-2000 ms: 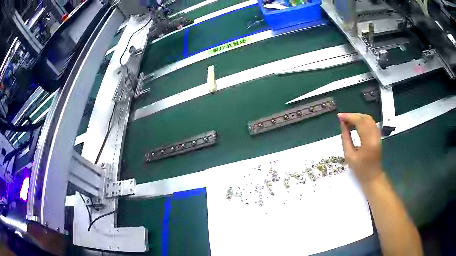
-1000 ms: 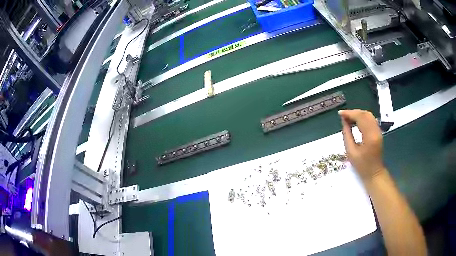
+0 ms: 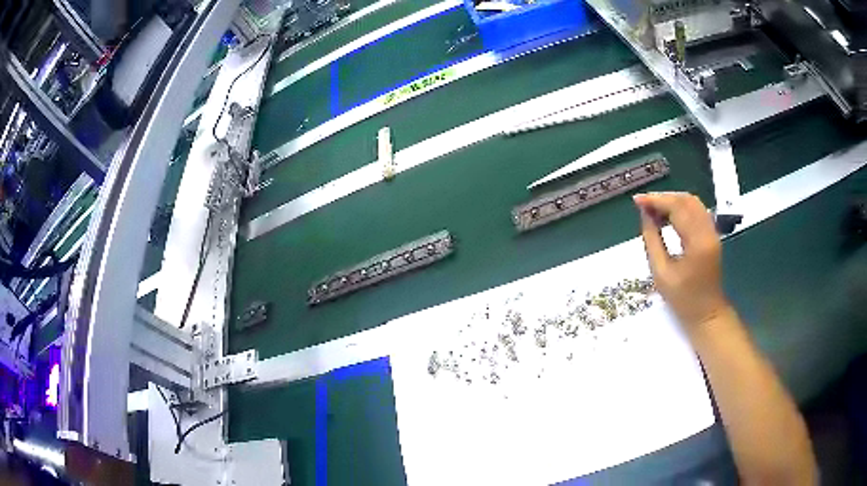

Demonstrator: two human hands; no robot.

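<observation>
My right hand (image 3: 686,249) is at the right, over the edge of the white sheet (image 3: 570,408). Its thumb and index finger are pinched together, just below the right end of a dark grey fixture bar (image 3: 591,193). Whether a tiny part is between the fingertips is too small to tell. Another fixture bar (image 3: 380,269) lies to the left on the green belt. Both bars have a row of recesses with small shiny spots. Many tiny gold and silver parts (image 3: 542,326) lie loose on the sheet. My left hand is not in view.
The end of another dark bar (image 3: 252,316) shows beside the left frame (image 3: 214,209). A cream stop block (image 3: 386,152) stands on a pale guide rail (image 3: 309,202). A blue bin (image 3: 532,28) is at the top. Machine parts (image 3: 713,85) are at the upper right.
Both fixture bars have moved right along the belt, and a third bar's end has appeared at the left. My right hand stays pinched in nearly the same place. The view has shifted slightly.
</observation>
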